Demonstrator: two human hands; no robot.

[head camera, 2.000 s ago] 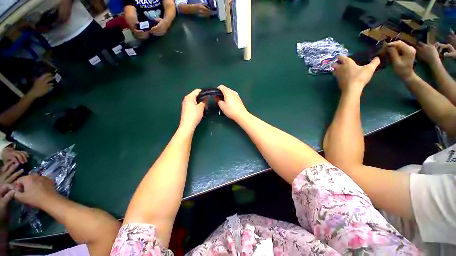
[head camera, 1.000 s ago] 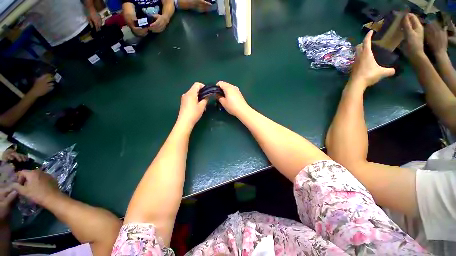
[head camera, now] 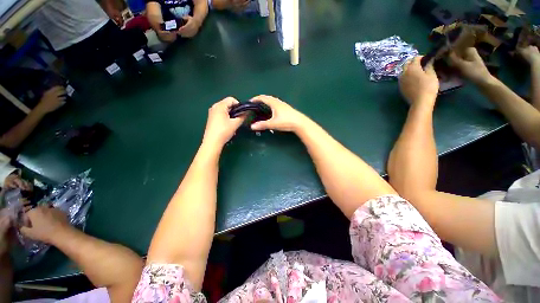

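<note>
A compact black cable bundle (head camera: 251,109) forms an arc between my two bare hands, just above the dark green tabletop. My left hand (head camera: 222,121) grips its left end. My right hand (head camera: 279,114) grips its right end, with the thumb beneath the arc. Small pale tips show below the right hand's fingers. The rest of the cable ends are hidden by my hands.
The green table (head camera: 172,127) spreads all around. A pale post (head camera: 294,35) stands beyond my hands. Shiny bags (head camera: 386,57) lie at right, more (head camera: 70,201) at left. A dark lump (head camera: 86,138) lies at left. Neighbours' arms work on both sides, the right one handling a dark box.
My right hand has turned and shifted its grip, its thumb now under the bundle. My left hand has moved slightly left. The right neighbour's hand has closed on a dark item.
</note>
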